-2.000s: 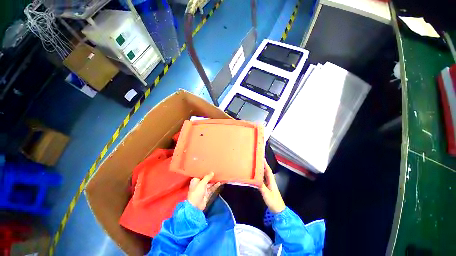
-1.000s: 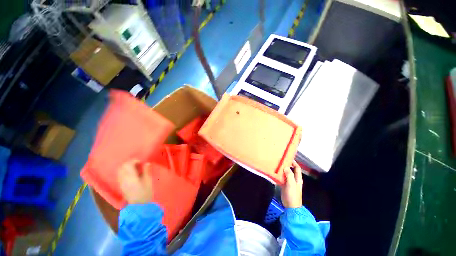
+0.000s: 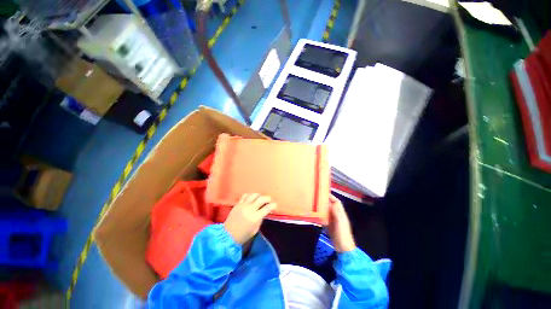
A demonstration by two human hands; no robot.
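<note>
An orange-red turnover tray (image 3: 272, 175) is held level in front of me, over the right rim of the carton, with a pale edge showing beneath it. My left hand (image 3: 248, 215) grips its near edge, fingers on top. My right hand (image 3: 339, 226) holds its near right corner, fingers partly hidden by the tray. More red trays (image 3: 175, 226) lie tilted inside the open cardboard carton (image 3: 130, 229).
Beyond stands a white three-pocket tray (image 3: 273, 104) with dark units, beside stacked white sheets (image 3: 368, 127) on a dark surface. A green bench (image 3: 507, 223) runs along the right. A curved trolley handle (image 3: 217, 72) rises behind the carton.
Since one second ago, my left hand has left the red tray it held over the carton, now lowered inside, and moved right onto the held tray. That tray has turned more level.
</note>
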